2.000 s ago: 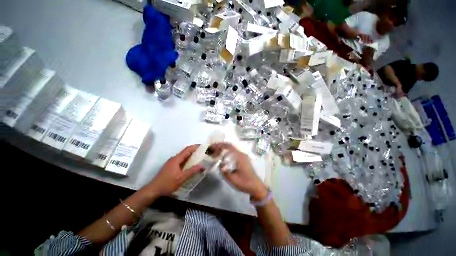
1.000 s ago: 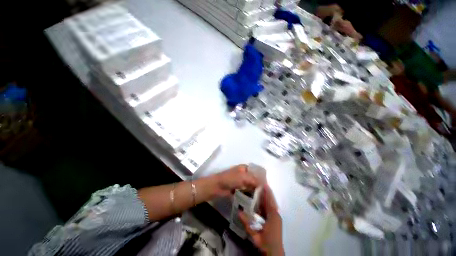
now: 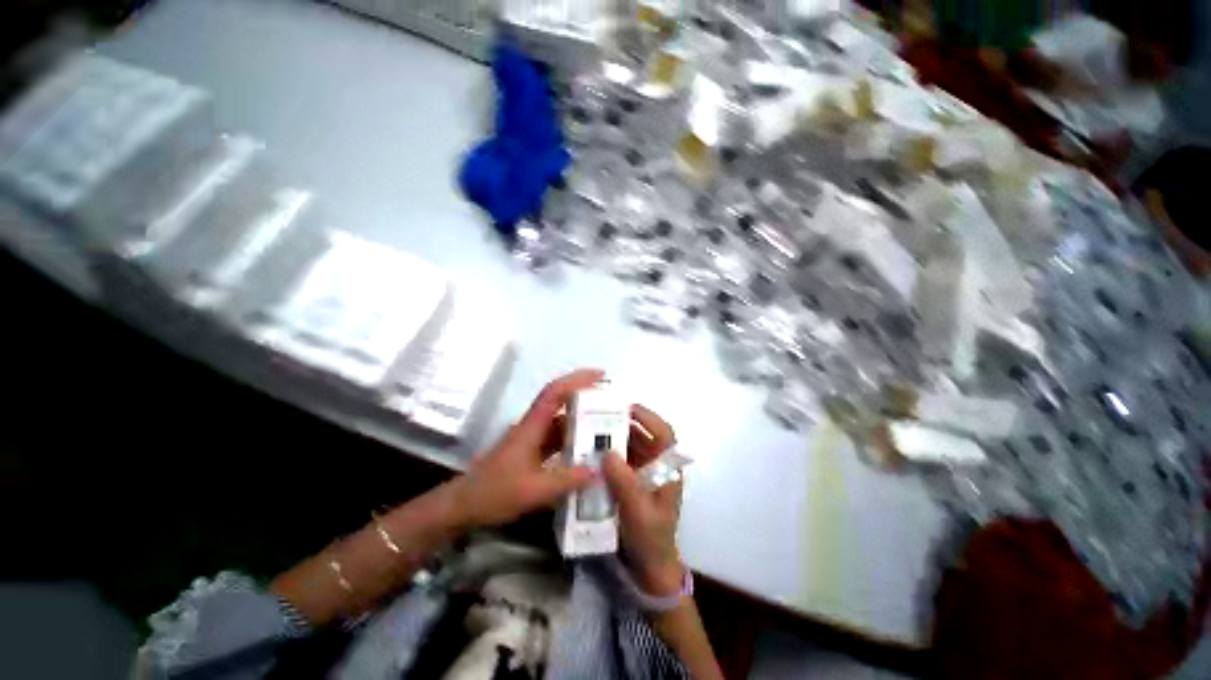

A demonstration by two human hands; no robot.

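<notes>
A white folding carton (image 3: pixel 594 511) with small dark print stands roughly upright between my hands at the table's near edge. My left hand (image 3: pixel 525 458) holds its left side, thumb across the front. My right hand (image 3: pixel 648 511) holds its right side, thumb on the front. Small shiny clear and white pieces (image 3: pixel 667 468) show at the fingers of my right hand; I cannot tell exactly what they are. The carton's top looks closed, but blur hides the detail.
Filled cartons (image 3: pixel 352 308) stand in stepped rows along the left table edge. A blue cloth (image 3: pixel 514 146) borders a large heap of clear bottles (image 3: pixel 744 239) and white cartons. A red-brown cloth (image 3: pixel 1016 604) lies at the near right. A pale yellow tape strip (image 3: pixel 826 518) marks the tabletop.
The view has swung back from the left. The carton was tilted with its end open; now it is more upright with its printed face showing, and both hands hold its sides.
</notes>
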